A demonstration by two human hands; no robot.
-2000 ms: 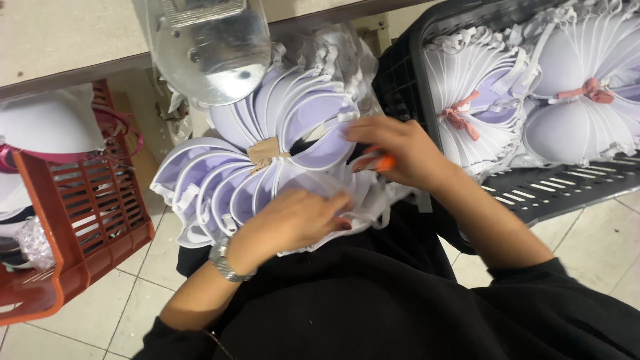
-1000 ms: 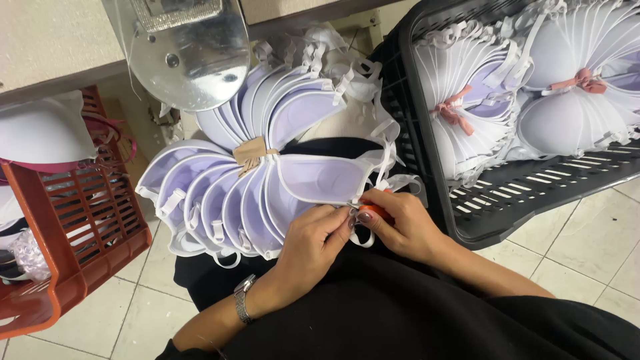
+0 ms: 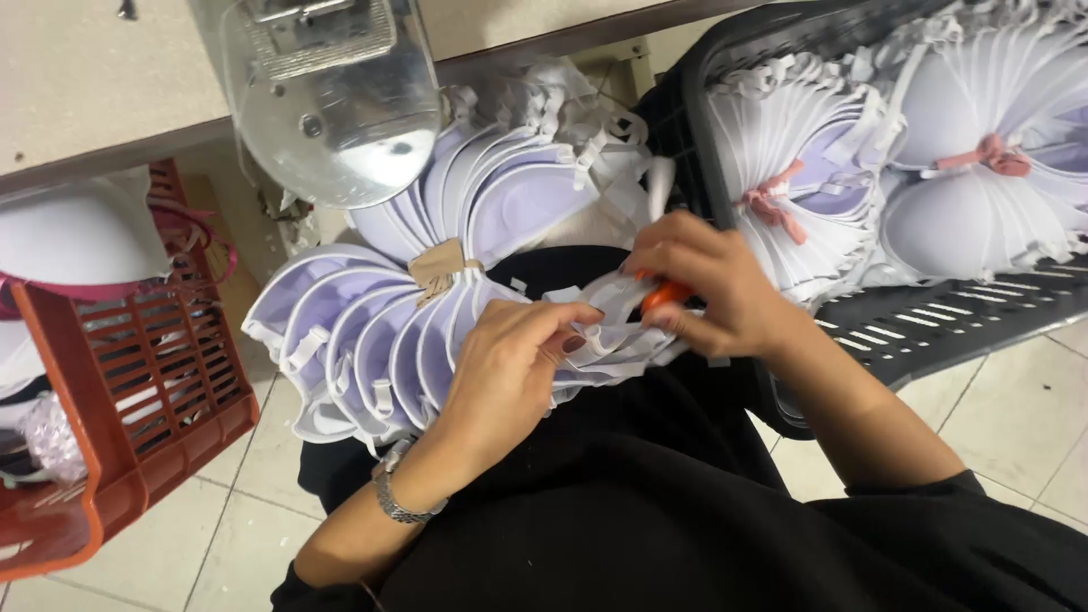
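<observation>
A fanned bundle of white bras with lilac-lined cups lies across my lap, bound at its middle by a tan fabric tie. My left hand rests over the lower cups, thumb and forefinger pinching a white strap at the bundle's right side. My right hand holds a small orange-handled tool among the white straps and bands; its working end is hidden, so its kind cannot be told.
A black plastic crate at right holds bra bundles with pink ties. At left stands a red-brown plastic basket with bras. A rounded metal plate juts from the table edge above the bundle.
My hands have moved apart; one second ago they met at the lower right cup's edge. My right hand is now higher and further right with the orange tool. That cup no longer lies spread out.
</observation>
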